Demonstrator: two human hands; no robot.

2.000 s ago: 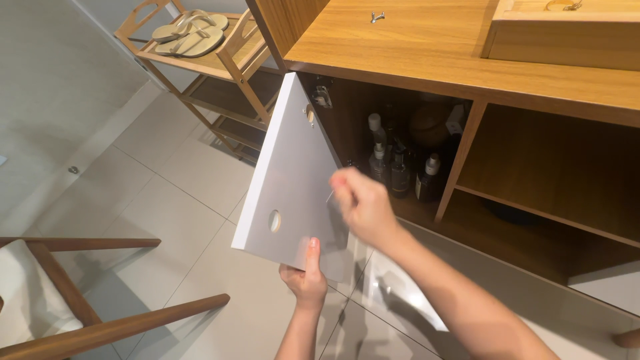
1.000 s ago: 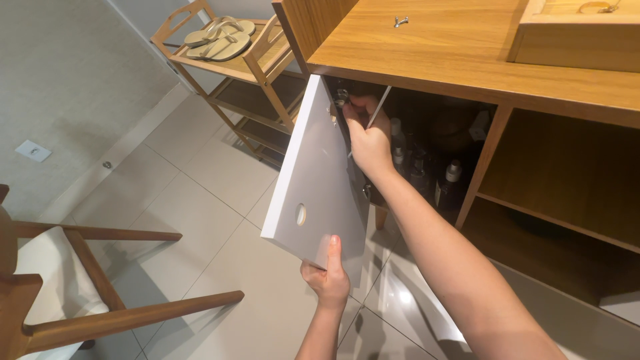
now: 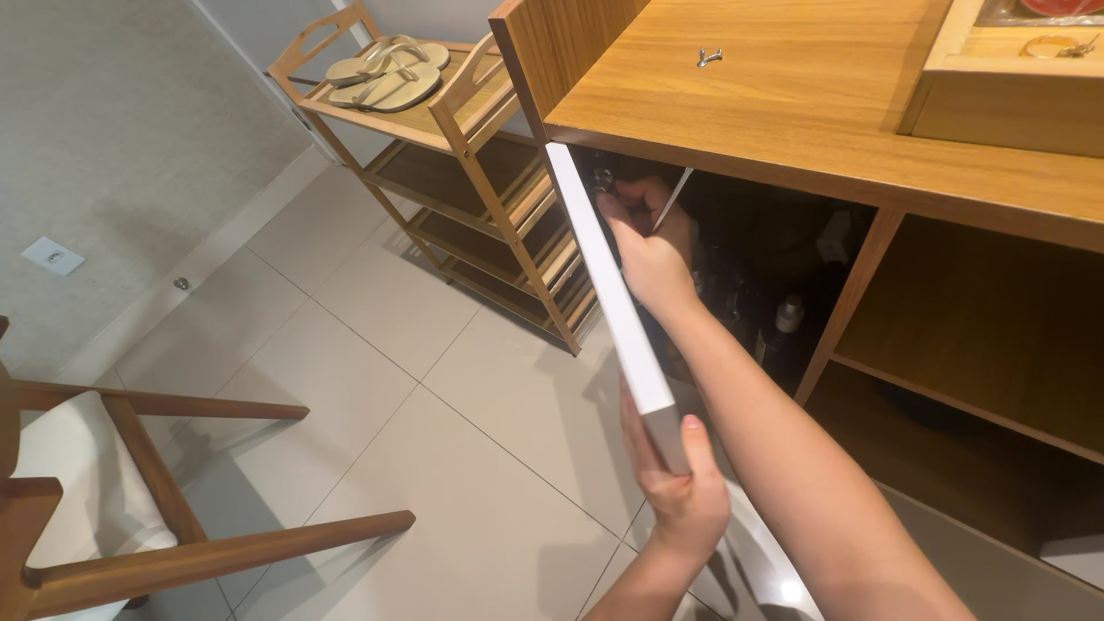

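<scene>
A white cabinet door (image 3: 614, 285) stands nearly edge-on at the open compartment of a wooden cabinet (image 3: 742, 112). My left hand (image 3: 677, 483) grips the door's lower corner, thumb on one side and fingers on the other. Inside the compartment, near the top of the door, my right hand (image 3: 651, 233) has its fingers at a metal hinge (image 3: 602, 179). A thin, light-coloured rod (image 3: 673, 198), whose kind I cannot tell, sticks out from this hand. Small metal screws (image 3: 710, 58) lie on the cabinet's upper surface.
Bottles (image 3: 785, 323) stand in the dark compartment behind my right forearm. A wooden rack (image 3: 479, 164) with flip-flops (image 3: 388, 78) on its top shelf is left of the door. A wooden chair (image 3: 155, 561) is at lower left, and a wooden tray (image 3: 992, 103) at upper right.
My right hand has moved up from the door's middle to the hinge. The door, held by my left hand, has turned from showing its inner face with round holes to nearly edge-on.
</scene>
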